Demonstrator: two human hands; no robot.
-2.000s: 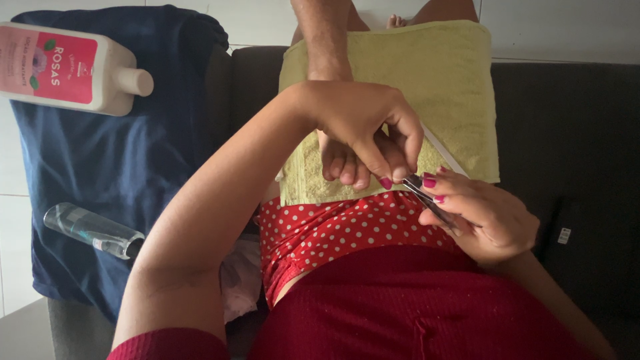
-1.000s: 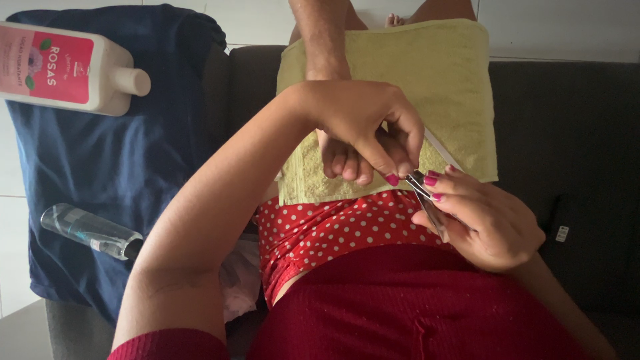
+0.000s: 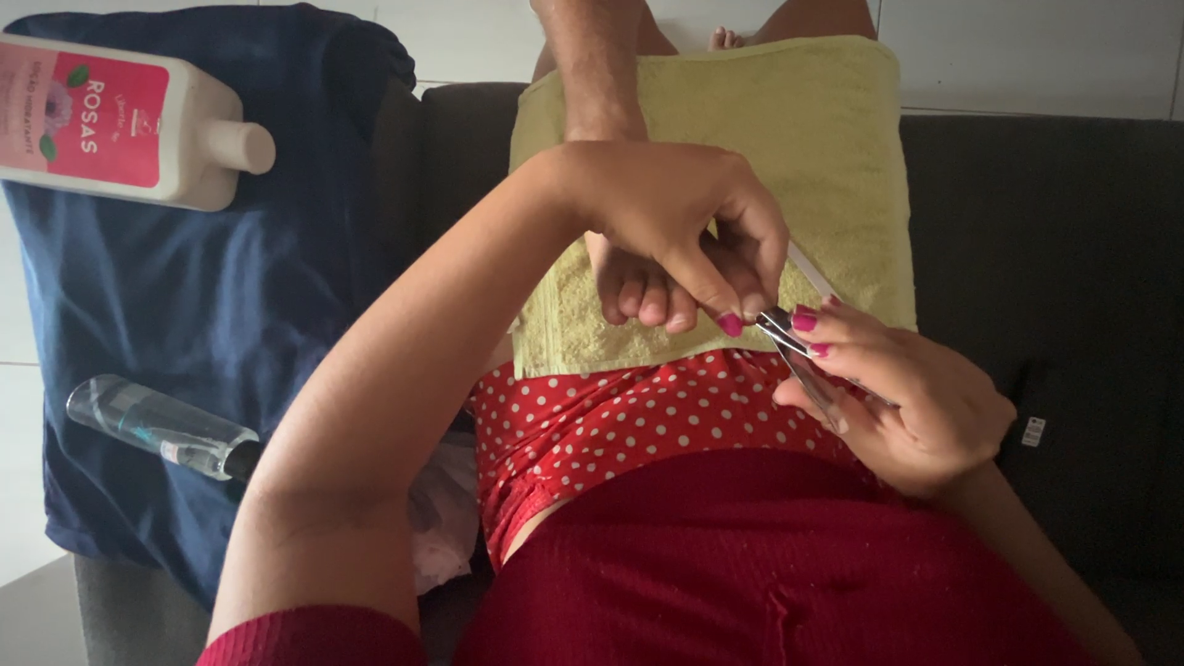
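Observation:
Another person's foot [image 3: 638, 287] rests on a yellow-green towel [image 3: 832, 166] over my lap, toes toward me. My left hand [image 3: 694, 213] reaches across it and grips the big toe [image 3: 754, 303] between thumb and fingers. From the right, my right hand [image 3: 902, 388] holds a metal nail clipper [image 3: 805, 361], its lever apart from its body and its jaws at the tip of that toe. A thin pale stick or file [image 3: 812, 270] lies on the towel, partly hidden by my right fingers.
On a dark blue cloth [image 3: 194, 296] at the left lie a white lotion bottle with a pink label [image 3: 111, 120] and a clear bottle [image 3: 153, 425]. A crumpled pale piece [image 3: 444, 518] is beside my left arm. The dark sofa [image 3: 1045, 231] extends right, bearing a small white tag [image 3: 1033, 431].

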